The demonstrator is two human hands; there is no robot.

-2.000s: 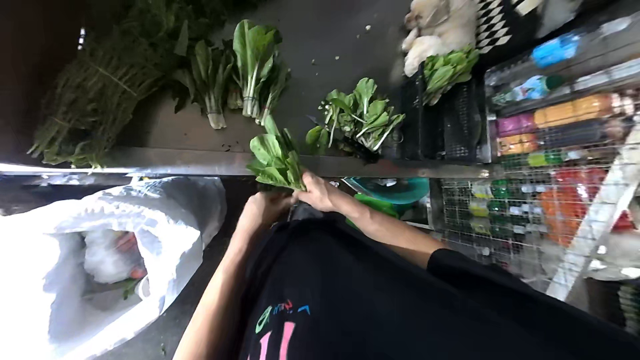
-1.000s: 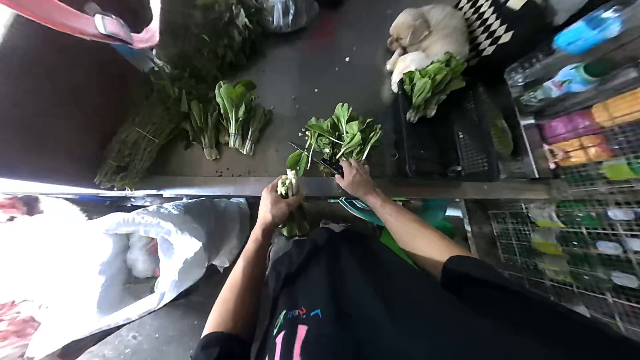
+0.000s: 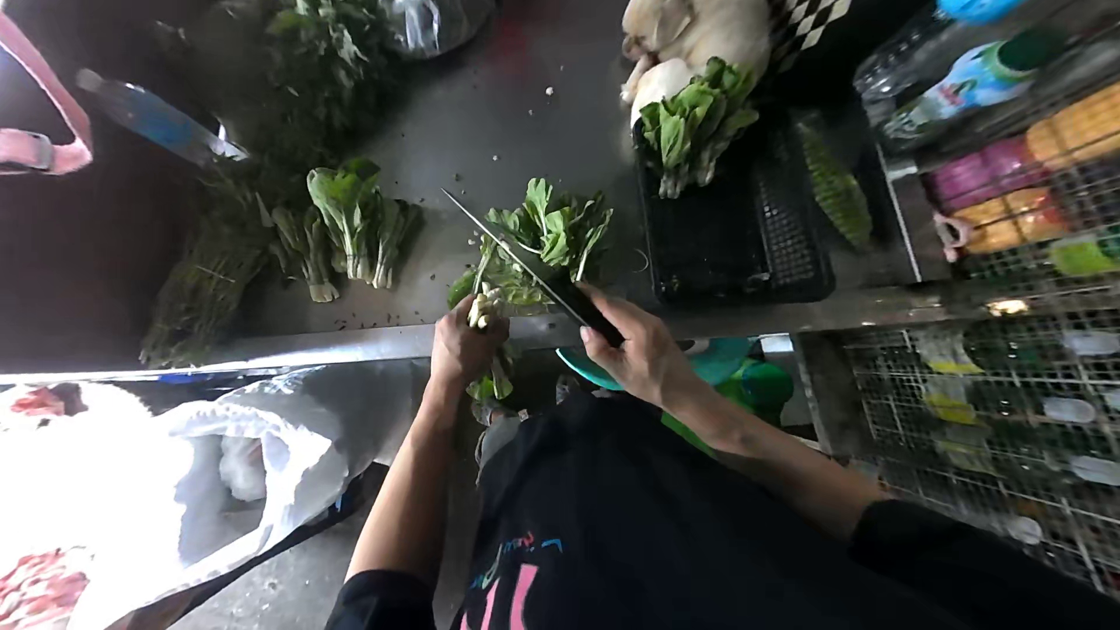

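Note:
My left hand [image 3: 470, 346] grips a bunch of leafy greens [image 3: 499, 378] at the table's front edge, its pale stem ends up and its leaves hanging below the fist. In my right hand [image 3: 637, 352] is a knife [image 3: 529, 261], held by its dark handle, the blade pointing up and left over the metal table. Beneath and beyond the blade lies a loose pile of leafy greens [image 3: 560, 226]. Several bundled greens [image 3: 350, 223] lie on the table to the left. More leafy greens [image 3: 696, 122] rest on the rim of a black plastic basket at the right.
The metal table's front edge [image 3: 376, 343] runs across the view. A light-coloured dog [image 3: 713, 31] lies behind the black basket [image 3: 709, 262]. Wire racks with bottles [image 3: 971, 385] stand at the right. A white sack [image 3: 289, 429] is below left; a plastic bottle [image 3: 157, 118] lies upper left.
Two seconds ago both hands were together at the leafy bunch, its leaves up. Now the bunch hangs leaves down in my left hand, and my right hand has moved right and holds the knife.

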